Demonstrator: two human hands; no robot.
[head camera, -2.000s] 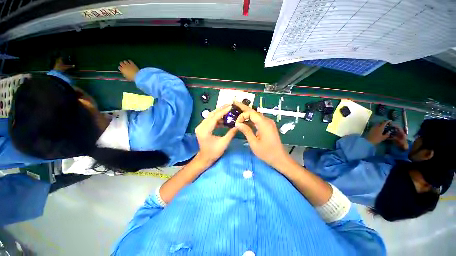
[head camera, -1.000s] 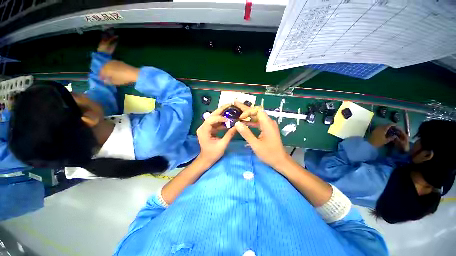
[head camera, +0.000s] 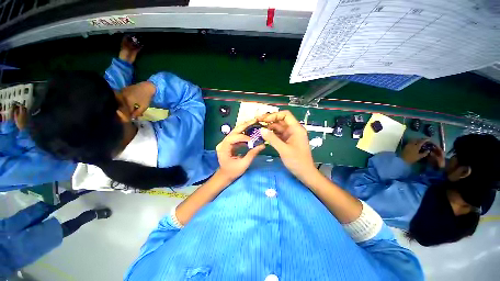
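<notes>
A small dark watch body (head camera: 255, 135) with a lit white and purple face is held between my two hands, above the near edge of the green bench. My left hand (head camera: 234, 152) grips it from the left with thumb and fingers. My right hand (head camera: 289, 141) holds its right and upper side, with the thumb on or close to the face. The fingers hide its edges. A pale work mat paper (head camera: 248, 111) lies on the bench behind my hands.
A white plastic strip (head camera: 323, 129) lies right of my hands, then loose black parts (head camera: 338, 130) and a yellow-cream pad (head camera: 382, 141). Record sheets (head camera: 378, 41) hang at upper right. People in blue smocks sit left (head camera: 181, 110) and right (head camera: 373, 184).
The watch face has tilted and now shows a white and purple pattern. My right fingers have shifted over its top. The person on the left has moved an arm and leaned right.
</notes>
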